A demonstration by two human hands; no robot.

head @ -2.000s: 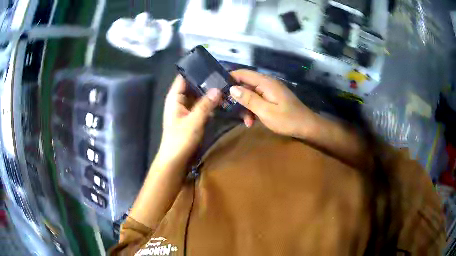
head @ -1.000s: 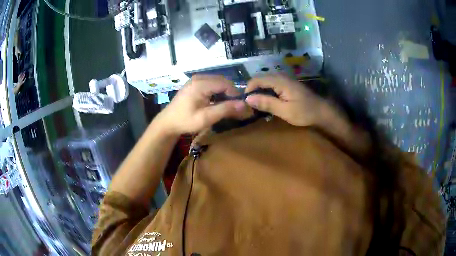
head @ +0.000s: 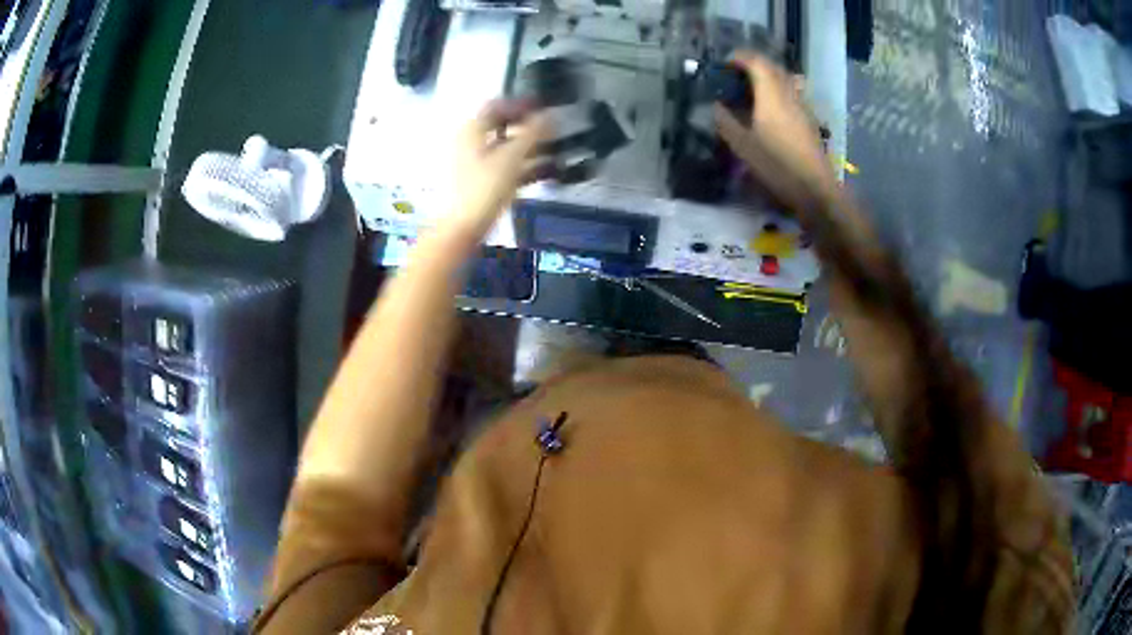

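Observation:
The test machine point(head: 435, 161) stands in front of me, with a black fixture point(head: 699, 161) on the right part of its bed. My right hand point(head: 767, 118) is at the fixture, its thumb and fingers around a dark part; blur hides whether it grips it. My left hand point(head: 503, 155) is over the middle of the bed, with a blurred black phone point(head: 555, 82) at its fingertips. A dark flat diamond-shaped piece point(head: 602, 134) lies on the bed beside the left hand.
A display point(head: 586, 233) and a red-yellow knob point(head: 771, 248) are on the machine's front. A flat dark smartphone point(head: 503, 273) lies below it. A white fan point(head: 242, 192) stands at left, above a clear tray point(head: 230, 292) of phones.
My hands, earlier together on a black phone before my chest, have parted and moved forward over the machine bed, the right to the fixture. The view has shifted.

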